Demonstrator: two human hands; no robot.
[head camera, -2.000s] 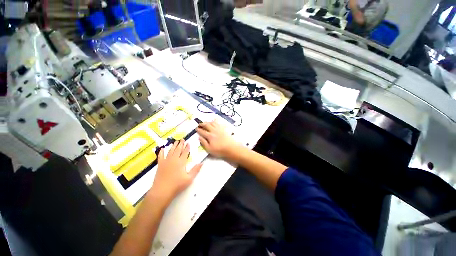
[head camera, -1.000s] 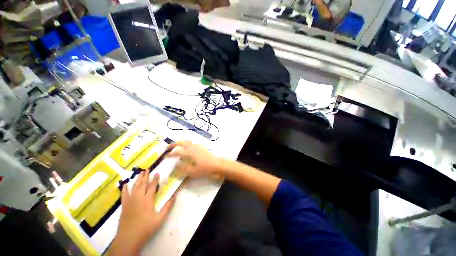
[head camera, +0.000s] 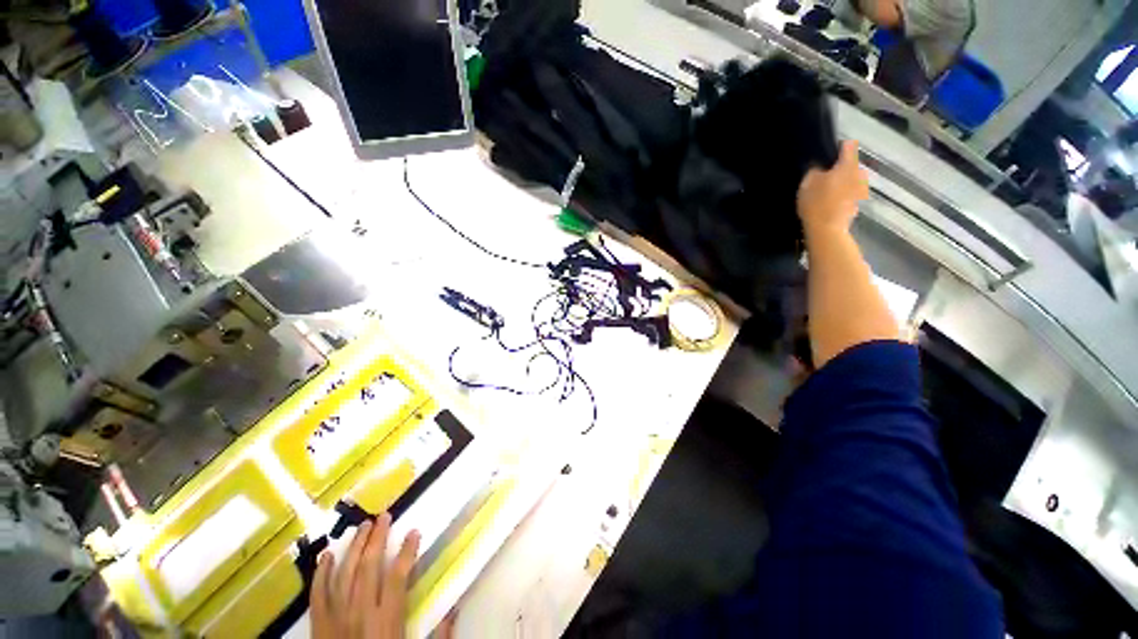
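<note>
The yellow-edged sewing template (head camera: 281, 468) lies on the white table at the lower left, with a black strip (head camera: 439, 459) along its window. My left hand (head camera: 364, 584) lies flat over the template's near part, fingertips by small black pieces (head camera: 347, 518). The hand is cut off by the lower edge. My right hand (head camera: 834, 194) is reached out far to the right and grips a black fabric panel (head camera: 768, 125), lifted at the dark fabric pile (head camera: 649, 162). The fingers on the panel are partly blurred.
Tangled black cords (head camera: 574, 306) and a tape roll (head camera: 694, 320) lie on the table. A small dark tool (head camera: 472, 307) lies beside the cords. The control screen (head camera: 393, 75) stands at the back. Machine clamp brackets (head camera: 187, 362) are at the left. A person (head camera: 930, 38) sits at the upper right.
My right hand has left the template, moved out to the fabric pile and taken hold of a panel. My left hand stays on the template. The view has shifted.
</note>
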